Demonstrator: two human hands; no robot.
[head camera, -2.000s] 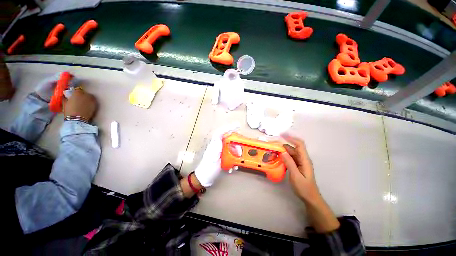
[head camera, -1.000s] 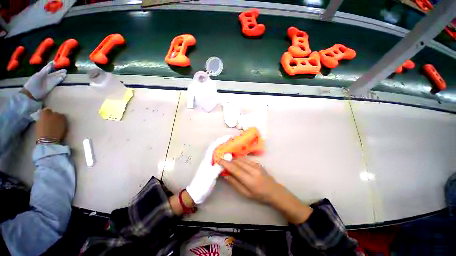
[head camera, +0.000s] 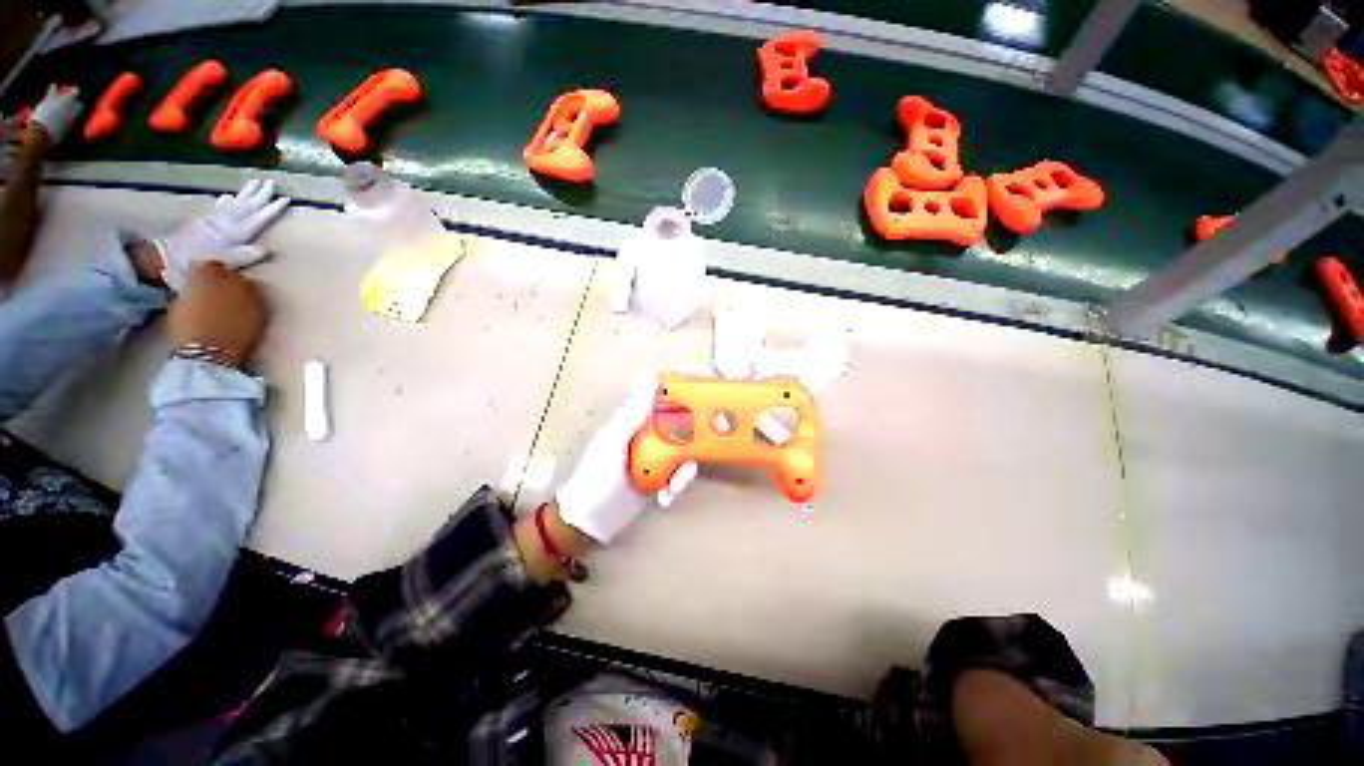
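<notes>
My left hand (head camera: 609, 476), in a white glove, grips an orange controller shell (head camera: 727, 425) by its left handle. The shell is held over the bench (head camera: 928, 524) with its openings facing up. My right hand is out of the picture; only the bare forearm and a plaid sleeve show at the bottom right. A white crumpled cloth (head camera: 815, 352) lies just behind the shell and shows partly through its opening. A translucent white bottle (head camera: 670, 277) with its round lid open stands beyond the shell, near the belt edge.
Orange shells (head camera: 569, 138) lie along the green belt (head camera: 673, 142). On the left are a neighbour's bottle (head camera: 386, 207), a yellow pad (head camera: 416, 279), a white stick (head camera: 317, 401) and a neighbour's gloved hand (head camera: 225, 232) and bare hand (head camera: 220, 311). A metal post (head camera: 1242, 255) stands at right.
The shell has been turned flat, openings up. My right hand has let go of it and moved out of the picture at the bottom right. The view has shifted.
</notes>
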